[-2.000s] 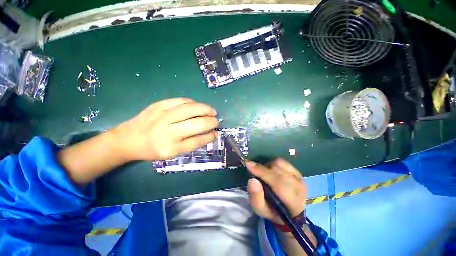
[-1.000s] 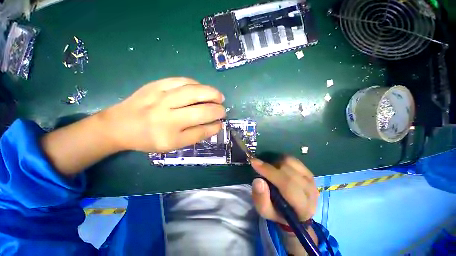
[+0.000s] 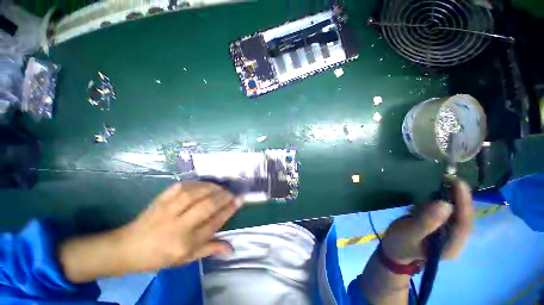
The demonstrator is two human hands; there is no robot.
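A phone board assembly (image 3: 232,167) lies on the bench mat near its front edge. My left hand (image 3: 185,223) is at its lower left edge, with the fingertips at the board and the thumb apart; whether it grips the board I cannot tell. My right hand (image 3: 444,223), blurred, holds a soldering iron (image 3: 434,262) at the right. The iron's tip is at the mouth of the round tip-cleaning tub (image 3: 450,128) with silvery bits inside. A thin solder wire (image 3: 107,174) runs from the left to the board.
A second phone board (image 3: 292,53) lies beyond. The fan grille (image 3: 435,27) is at the upper right. Small component piles (image 3: 101,90) and a clear parts bag (image 3: 40,88) are at the left. Small pale squares (image 3: 356,178) lie scattered. A white rail (image 3: 119,16) runs along the back.
My right hand and the iron have moved right, from the near board to the tub. My left hand has moved down toward the body, uncovering most of the board and the solder wire.
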